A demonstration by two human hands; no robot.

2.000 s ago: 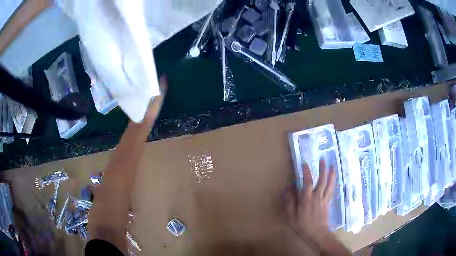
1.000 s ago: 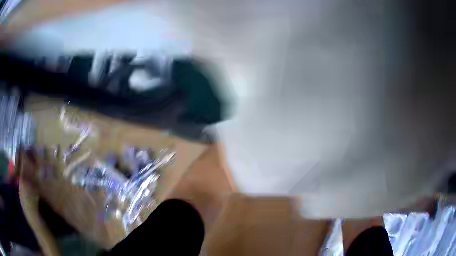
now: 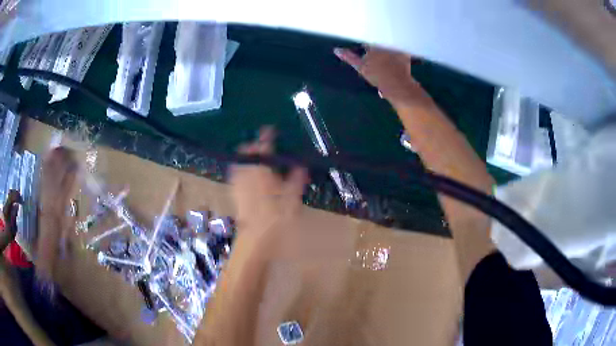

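Observation:
My left hand [image 3: 270, 179] is blurred over the near edge of the green belt [image 3: 270, 88], fingers apart, with nothing visible in it. My right hand [image 3: 381, 71] is over the belt at the upper middle; a finger points left, and its grip is unclear. A long sleeved stick part [image 3: 316, 128] with a round white end lies on the belt between my hands. A mixed pile of clear sleeves and small packets [image 3: 165, 263] lies on the brown bench left of my left forearm. One small packet [image 3: 290, 332] lies alone at the bottom.
A black cable [image 3: 473, 196] crosses in front of my arms. White trays [image 3: 196, 67] stand on the belt at left and right [image 3: 517, 128]. White material [image 3: 567, 209] is beside my right arm. Another person's blurred hand [image 3: 61, 176] is at left.
The large white blurred material has cleared from the middle. Both my hands now reach over the belt, and the loose pile and belt show more clearly.

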